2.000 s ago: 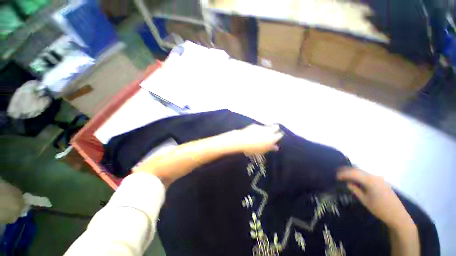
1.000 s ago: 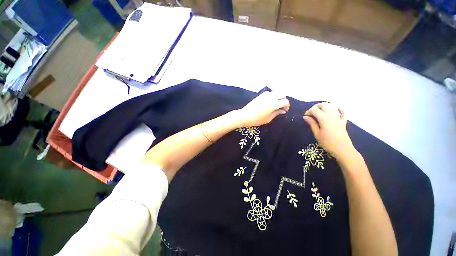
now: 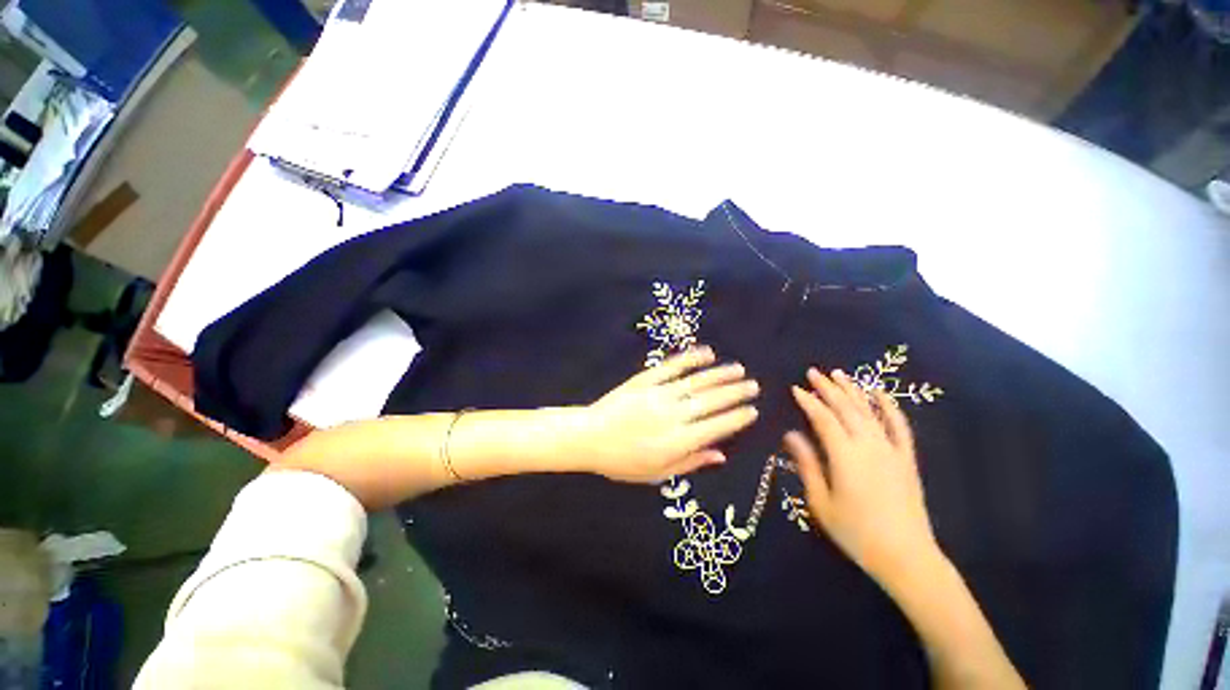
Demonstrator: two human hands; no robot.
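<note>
The black garment (image 3: 540, 297) lies spread front side up on the white table, with its left sleeve end over the crate's edge. Its collar (image 3: 863, 266) stands at the top, open at the middle, with a thin pale line. Pale gold embroidery (image 3: 707, 550) shows on the chest, partly covered by the hands. My left hand (image 3: 675, 418) lies flat on the chest, fingers spread and pointing right. My right hand (image 3: 857, 465) rests on the other side of the chest, fingers spread over part of the embroidery. I see no tool; the right palm is hidden.
The white table (image 3: 809, 121) extends behind the garment. Papers on a clipboard (image 3: 385, 95) lie at the back left. An orange-red crate (image 3: 202, 256) adjoins the table's left edge. A blue binder and papers (image 3: 101, 68) are at the far left. Cardboard boxes (image 3: 931, 54) stand behind.
Both hands have left the collar and moved down onto the chest, fingers now spread. The collar is uncovered and lies open.
</note>
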